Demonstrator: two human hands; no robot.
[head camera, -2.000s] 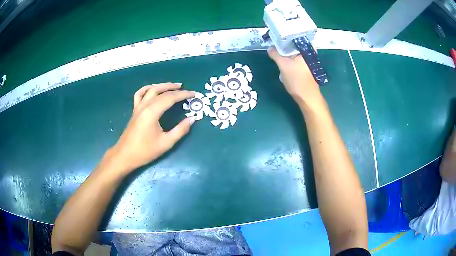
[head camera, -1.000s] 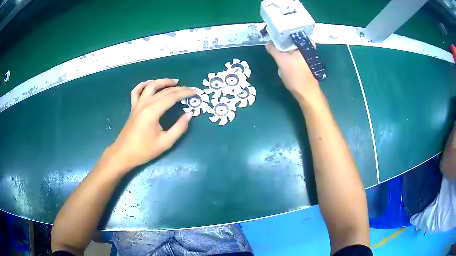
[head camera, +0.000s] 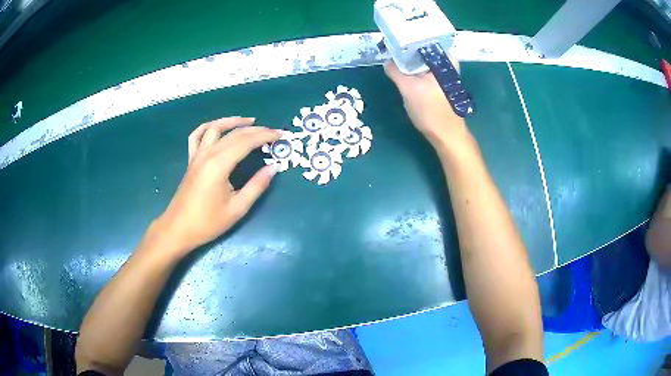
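Note:
A flat cluster of several white fan rotors (head camera: 321, 162) with dark rings lies on the glossy green bench. My left hand (head camera: 213, 176) is at the cluster's left side, with thumb and index finger on opposite edges of the leftmost rotor (head camera: 282, 150), which still lies on the bench. My right hand (head camera: 423, 95) is wrapped round the dispensing gun (head camera: 413, 31), right of and beyond the cluster. The gun's white body and dark speckled handle show. Its front end is not visible, and my right fingers are mostly hidden beneath it.
A worn white rail (head camera: 221, 71) runs between the bench (head camera: 353, 242) and the green conveyor belt (head camera: 184, 33). A grey post (head camera: 577, 26) stands at the rail on the right. A small white mark is on the far left. Another person's arm (head camera: 658, 228) shows at the right edge.
The view has shifted slightly, so the rotors and gun appear a little further left and up. The small white mark at far left has moved right. Both hands keep the same pose.

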